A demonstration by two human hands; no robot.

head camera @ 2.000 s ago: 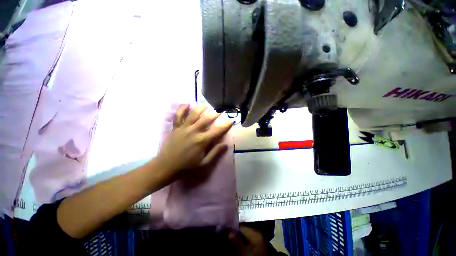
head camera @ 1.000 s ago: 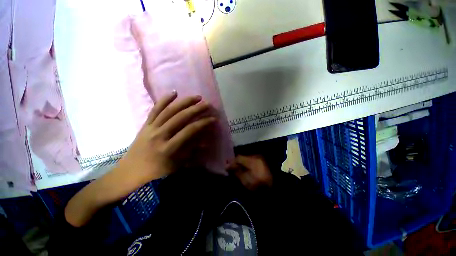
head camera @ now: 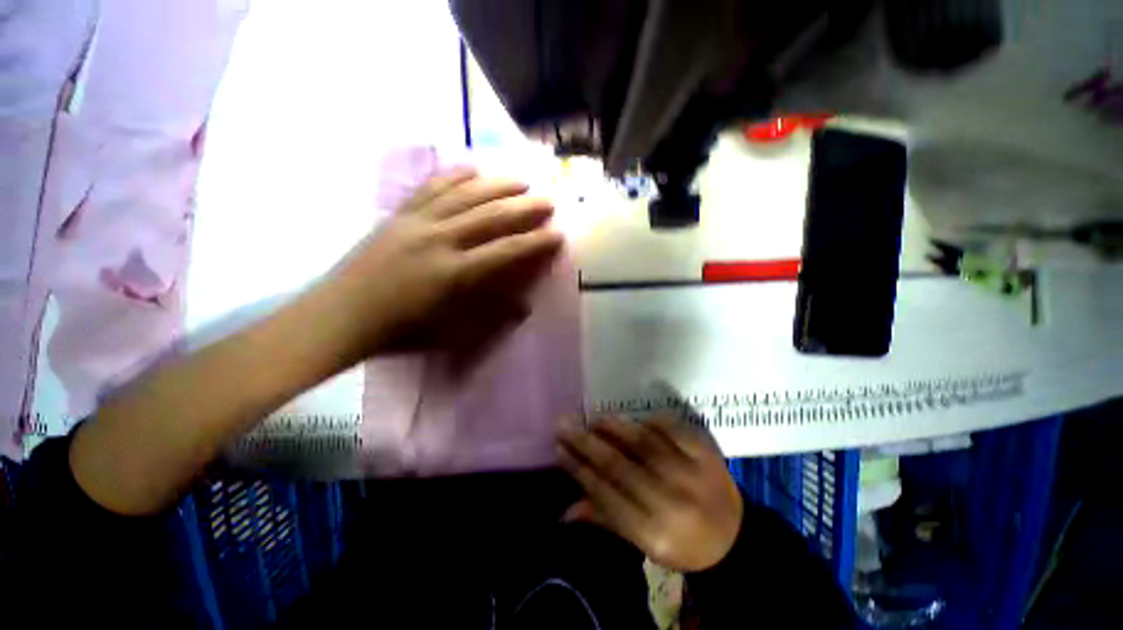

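Note:
A pink fabric panel (head camera: 505, 388) lies on the white machine table below the sewing machine head (head camera: 690, 74). Its far end is near the presser foot area, partly in glare and under my left hand. My left hand (head camera: 474, 252) lies on the panel's upper part, fingers towards the needle area. My right hand (head camera: 653, 486) is at the table's front edge, with fingertips at the panel's lower right corner. Whether its fingers pinch the cloth is not clear. The needle is not clearly visible.
Pink stacked cut pieces (head camera: 117, 259) lie at the left. A black smartphone (head camera: 852, 244), a red bar (head camera: 751, 271) and green-and-black snips (head camera: 991, 267) are right of the needle. Red-orange handles (head camera: 788, 126) show behind the phone. Ruler marks (head camera: 800, 409) run along the front edge. A blue crate (head camera: 800, 498) stands below.
The view has tilted back up, so the machine head shows again. My left hand has moved up the panel towards the needle. My right hand has come onto the table edge beside the panel's corner.

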